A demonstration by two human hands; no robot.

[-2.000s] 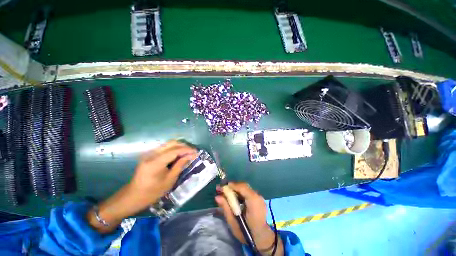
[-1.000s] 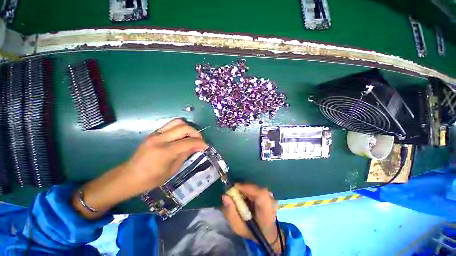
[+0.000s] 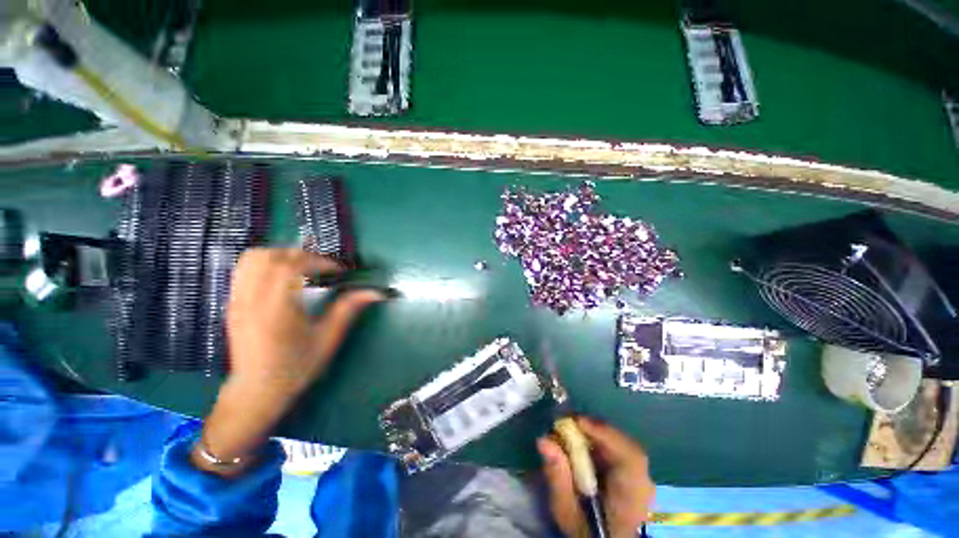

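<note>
My left hand [image 3: 279,331] is at the short row of small black parts [image 3: 322,215], thumb and fingers around a dark thin piece [image 3: 358,286] that sticks out to the right. My right hand [image 3: 605,478] holds the soldering iron [image 3: 576,454] by its tan grip, its metal tip pointing up beside the phone frame assembly. That phone frame assembly [image 3: 463,405] lies tilted on the bench near its front edge, touched by neither hand. A second phone frame assembly [image 3: 702,357] lies to the right.
A heap of small purple-pink and silver parts [image 3: 584,247] lies mid-bench. Long rows of black parts [image 3: 189,268] stand at left. The fan grille [image 3: 831,305], whitish cup [image 3: 871,378] and tan pad [image 3: 913,429] are at right. Behind the rail [image 3: 473,147], the green belt carries more assemblies.
My left hand has let go of the phone frame assembly and moved left and up to the black parts. The iron's tip has come away from the assembly. The view has shifted left.
</note>
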